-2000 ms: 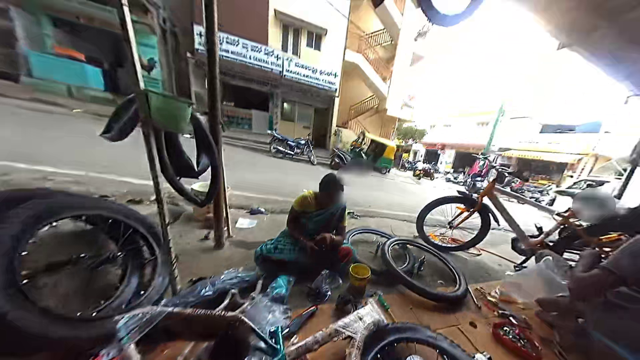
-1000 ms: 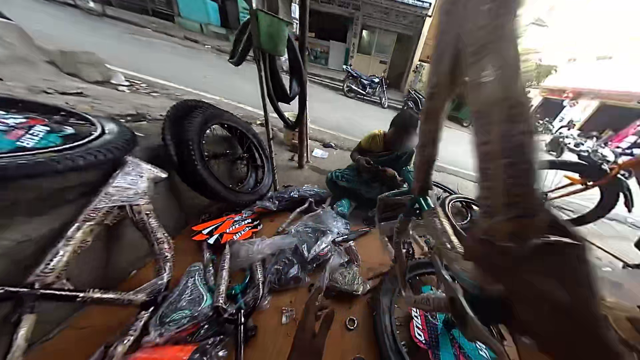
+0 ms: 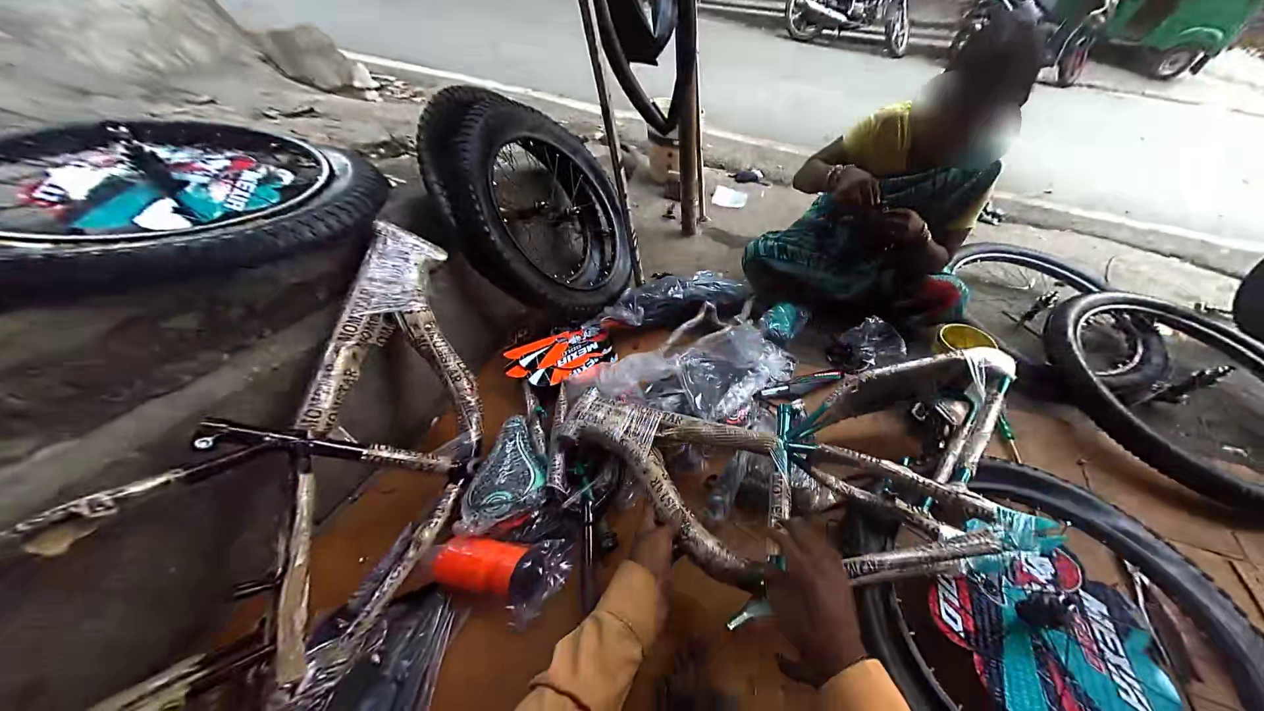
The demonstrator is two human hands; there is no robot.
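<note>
In front of me lies a bicycle frame wrapped in printed protective film, with teal parts showing. My left hand is at its curved lower tube, fingers partly hidden behind it. My right hand is against the frame near the upright seat tube, its grip hard to make out. Under the frame's right end rests a fat-tyred wheel with teal and red printed pieces among its spokes. A plastic-wrapped bicycle saddle and an orange cylindrical item in clear plastic lie left of my hands.
A second wrapped frame stands at left, below a large wheel. More fat wheels lean near metal poles. A person sits ahead, beside plastic-wrapped parts, a yellow container and thinner wheels. The road runs behind.
The wrapped frame, upright and close to the camera at right one second ago, is now lower, in front of me, with both hands at it. The view has swung down and left since the oldest frame.
</note>
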